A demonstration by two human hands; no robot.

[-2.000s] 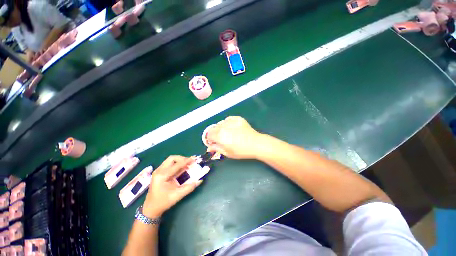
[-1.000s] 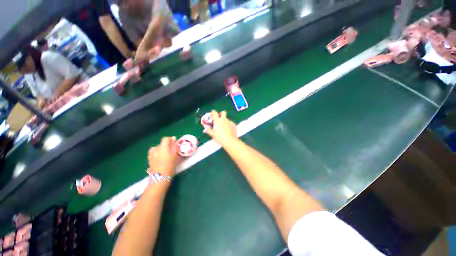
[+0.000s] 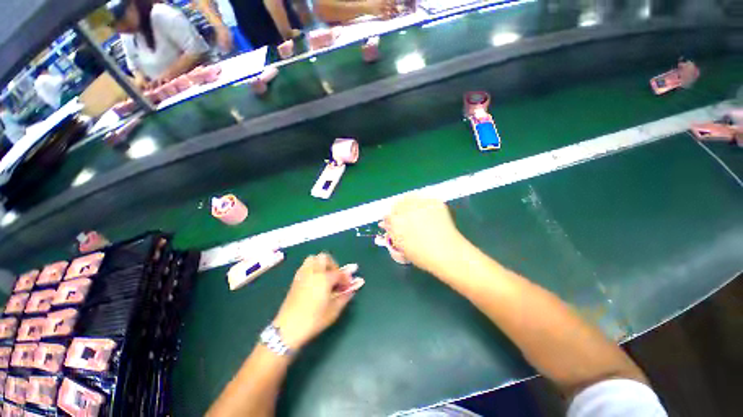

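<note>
My right hand (image 3: 419,230) is closed around a pink fan head (image 3: 397,251) above the bench; fine lead wires stick out to its left. My fingers cover much of the head. My left hand (image 3: 314,295) is lower left of it, fingers bent together, with a small pale shape at the fingertips; I cannot tell if it is a part or fingers. A handle shell (image 3: 255,269) with a dark window lies on the bench beside the white strip. A joined head and handle (image 3: 329,179) lies on the belt beyond.
A lone fan head (image 3: 230,209) and a blue-faced joined piece (image 3: 486,135) are on the belt. Stacked black trays (image 3: 145,285) with pink shells stand at left. More pink parts (image 3: 717,131) lie at far right. People work along the facing line.
The view has shifted. Both hands came back from the belt to the bench, the right with the fan head from there. The piece from my left hand now lies on the belt as a joined head and handle.
</note>
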